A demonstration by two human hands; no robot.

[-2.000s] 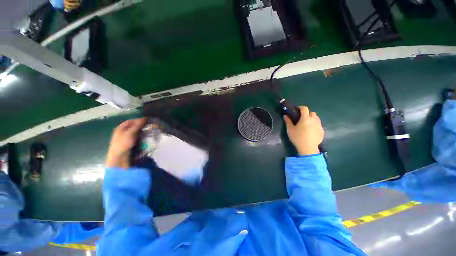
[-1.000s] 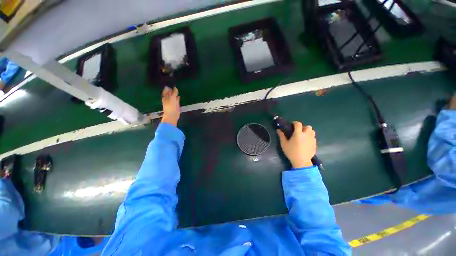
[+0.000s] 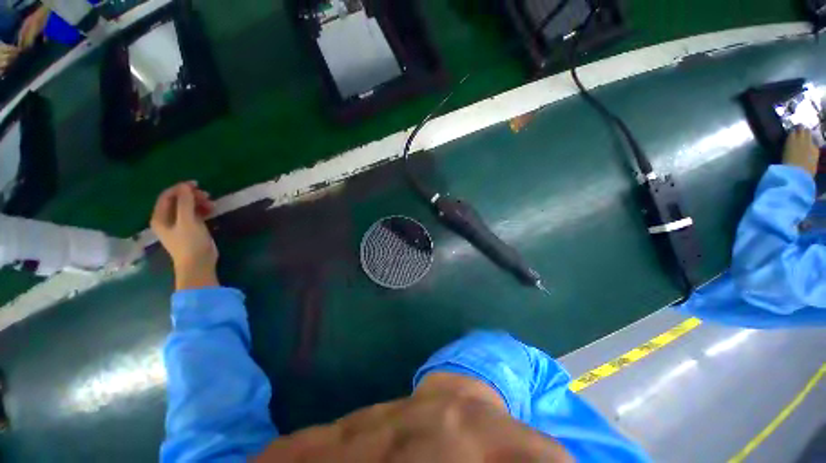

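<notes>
The black electric screwdriver (image 3: 485,240) lies on the green bench, its metal bit towards the lower right and its cable running up over the white rail. The round screw dish (image 3: 397,252) sits left of it. My left hand (image 3: 187,226) is at the white rail on the left, fingers loosely bent, with nothing visible in it. My right hand (image 3: 417,429) is large and blurred at the bottom edge, close to the camera; its fingers cannot be made out.
Black trays with opened tablets (image 3: 358,54) stand on the green conveyor beyond the chipped white rail (image 3: 344,169). A black block with a white band (image 3: 670,224) lies at the right on a cord. Another person's arm (image 3: 783,240) reaches a tray there. A white post (image 3: 59,246) stands left.
My right hand has let go of the screwdriver and come up close to the camera. My left hand has moved back from the tray on the conveyor. The view has shifted.
</notes>
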